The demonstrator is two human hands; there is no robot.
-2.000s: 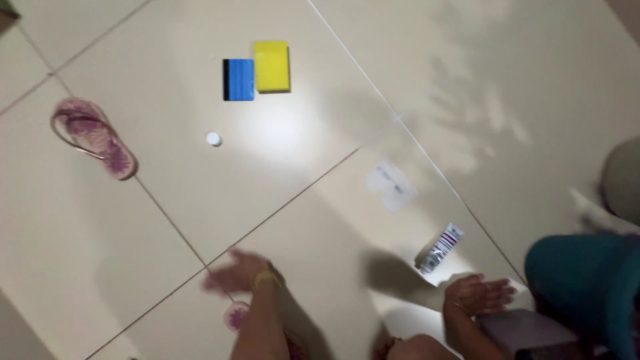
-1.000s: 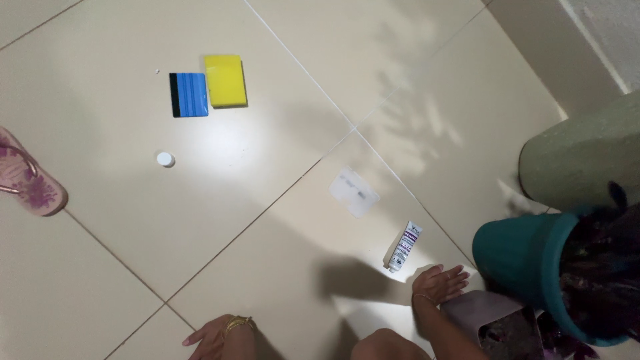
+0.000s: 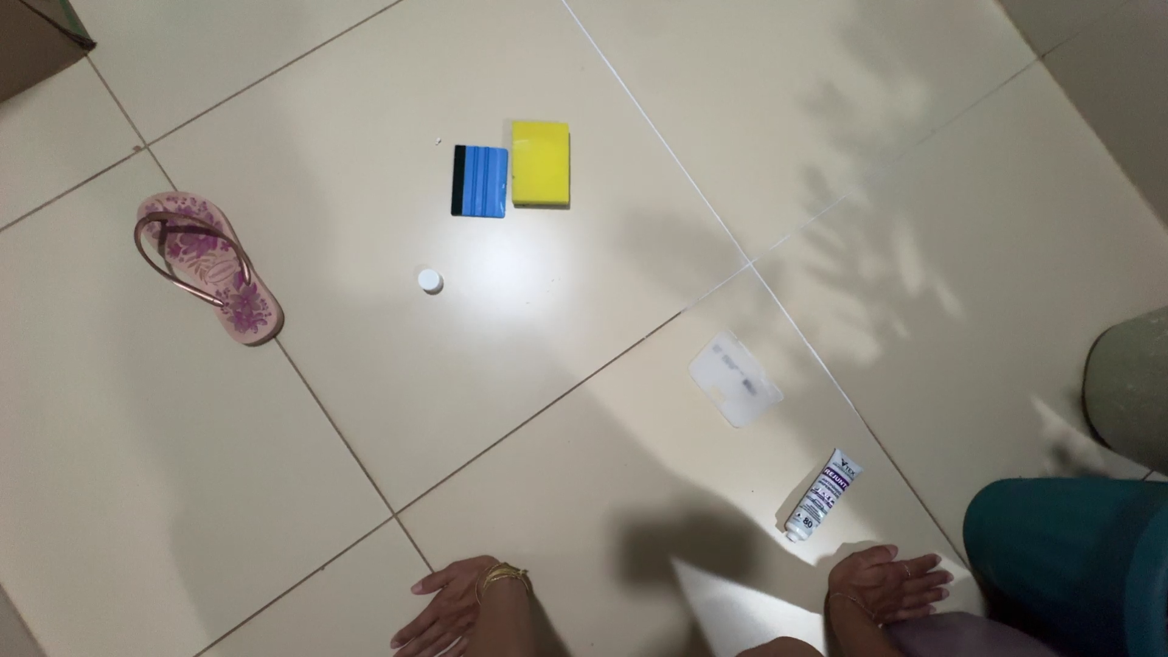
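Note:
My left hand (image 3: 445,606), a gold-coloured bracelet at its wrist, is empty near the bottom edge, low over or on the floor tiles. At the lower right my right hand (image 3: 887,582) is empty too, palm upward with fingers spread. Just above it lies a tube of grout (image 3: 824,495) without its cap on. Up and left of the tube is a translucent plastic spreader (image 3: 735,380). Farther off, a blue squeegee card with a black edge (image 3: 481,182) lies beside a yellow sponge (image 3: 541,163). A small white cap (image 3: 431,280) stands below them.
A pink flowered flip-flop (image 3: 212,266) lies on the left. A teal pot (image 3: 1068,547) stands close to my right hand, with a grey-green pot (image 3: 1131,392) behind it. A brown box-like object (image 3: 36,50) is in the top left corner. My knees show at the bottom.
The view has shifted. My left hand, spread above the floor beside a second flip-flop two seconds ago, is now lower in the picture. The tube, spreader, squeegee and sponge lie as before.

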